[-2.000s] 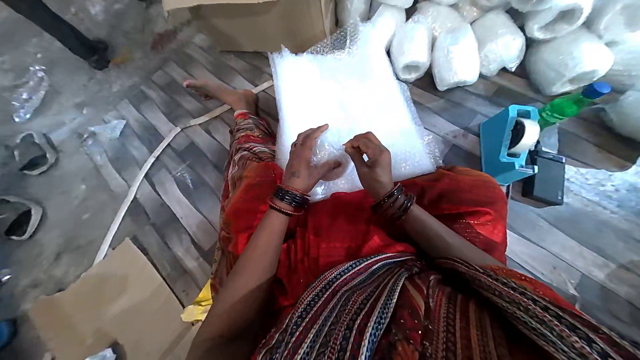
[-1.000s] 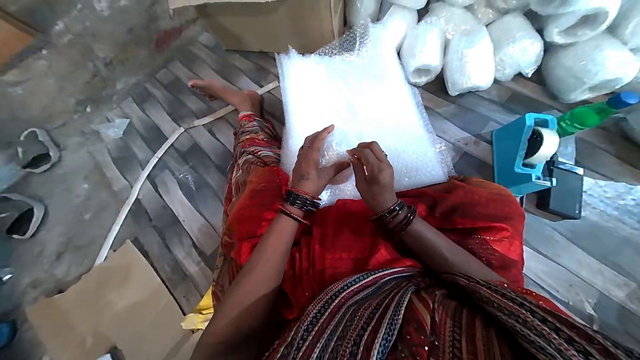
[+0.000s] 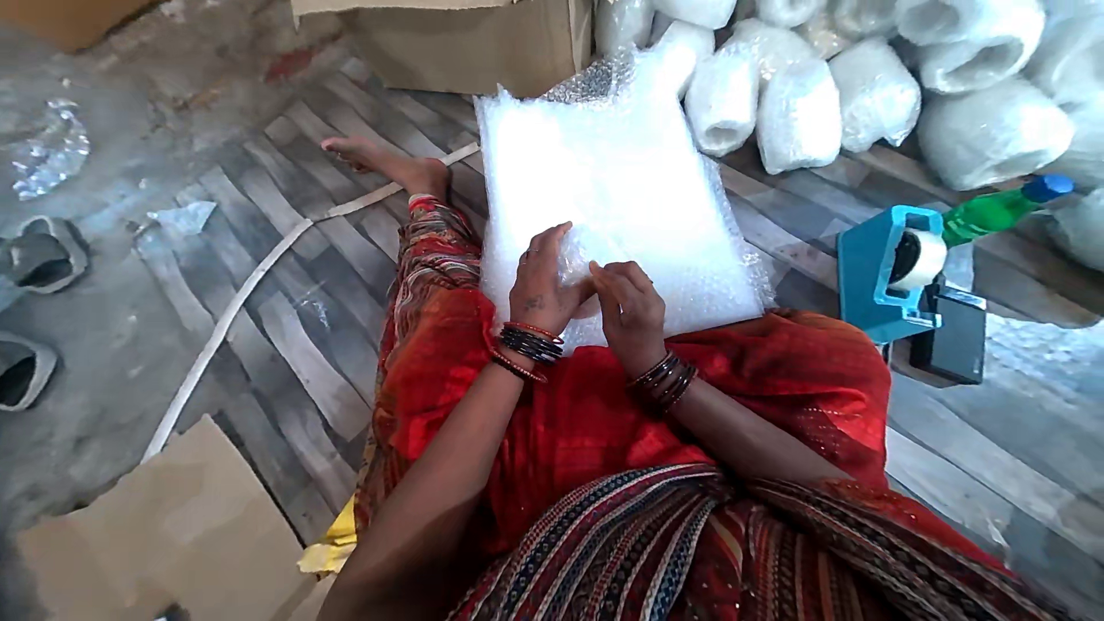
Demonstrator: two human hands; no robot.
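Note:
A stack of white bubble-wrap sheets [image 3: 604, 172] lies in front of me, its near edge against my red-clad lap. Over its near part, my left hand [image 3: 548, 280] is curved around a small bundle wrapped in clear plastic [image 3: 572, 254], thumb toward the right. Close on its right is my right hand [image 3: 630, 302], thumb and forefinger pinched together at the bundle's edge. Whether a bit of film or tape sits in that pinch is too small to tell. What the bundle contains is not visible. Both wrists wear bangles.
Several bubble-wrapped bundles [image 3: 798, 112] are piled at the upper right. A blue tape dispenser [image 3: 871, 276], a green bottle [image 3: 987, 216] and a black box-like item [image 3: 957, 336] sit to the right. A cardboard box [image 3: 474, 47] stands beyond; flat cardboard [image 3: 164, 535] lies lower left.
Both hands stay close together over the bubble wrap, with only small shifts of the fingers. The view has moved slightly.

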